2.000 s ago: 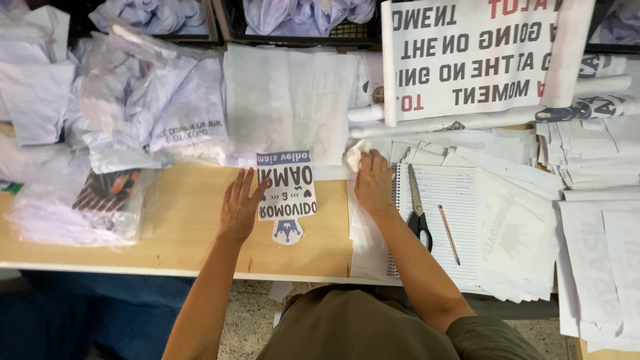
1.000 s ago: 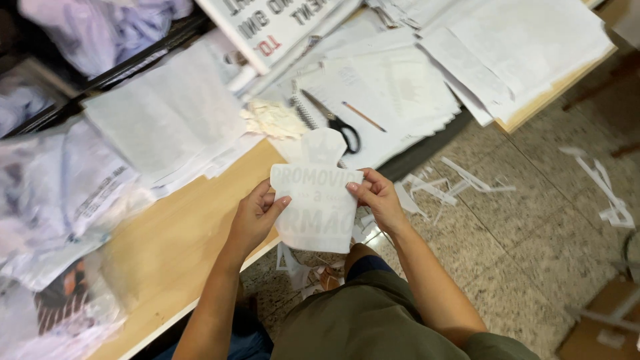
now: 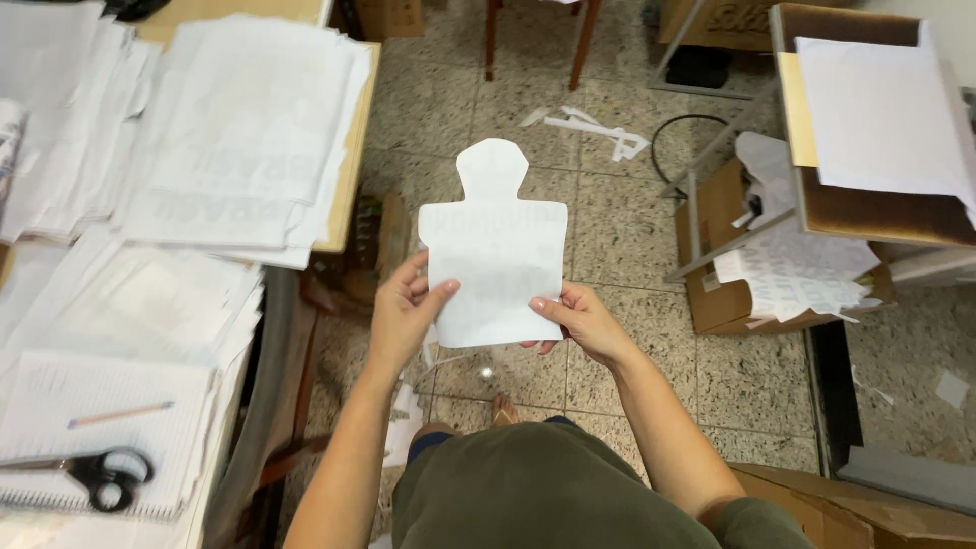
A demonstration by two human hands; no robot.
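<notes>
A cut-out white transfer sheet, squarish with a rounded tab at its top, is held up over the floor, its pale back facing me and faint print showing through. My left hand pinches its lower left edge, thumb on top. On the lower right edge, my right hand has its thumb in front and its fingers behind. Black-handled scissors and a pen lie on a spiral notebook at the left.
Stacks of printed sheets cover the table at the left. At the right stands a metal-framed stand with a brown board bearing white paper; below is a cardboard box of scraps. Paper strips lie on the speckled floor.
The printed cut-out lay on the table, then was lifted in both hands; now it is held over the floor. The view has swung right, away from the table.
</notes>
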